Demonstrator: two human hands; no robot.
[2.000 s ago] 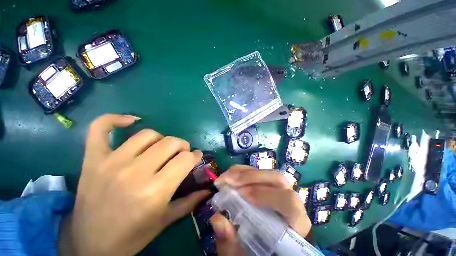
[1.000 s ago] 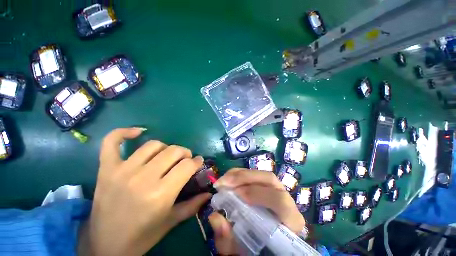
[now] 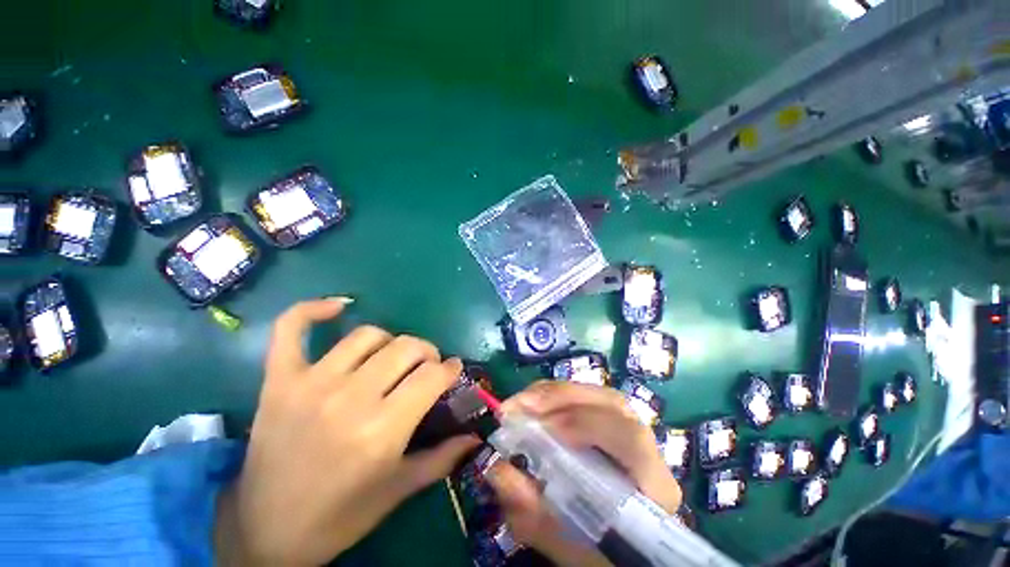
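Observation:
My left hand (image 3: 343,432) holds a dark watch unit (image 3: 463,401) between thumb and fingers; the hand covers part of it. My right hand (image 3: 587,443) is closed around the white, translucent glue dispensing pen (image 3: 587,493). The pen's pink-red needle (image 3: 488,400) points at the unit's face, at or just over it; contact cannot be told. More units (image 3: 504,538) lie partly under my right hand, beside a thin tan stick (image 3: 457,507).
Watch units (image 3: 214,259) lie at left, others (image 3: 651,353) at right. A clear bag or box (image 3: 535,246), camera-like module (image 3: 539,334), metal post (image 3: 775,122), black tray (image 3: 844,332), yellow-green piece (image 3: 224,318) and tissue (image 3: 183,432) surround my hands. A blue sleeve (image 3: 952,482) shows far right.
The view has shifted, so the left-hand units sit further right and more of them show. The needle has moved slightly relative to the held unit. Both hands keep their holds.

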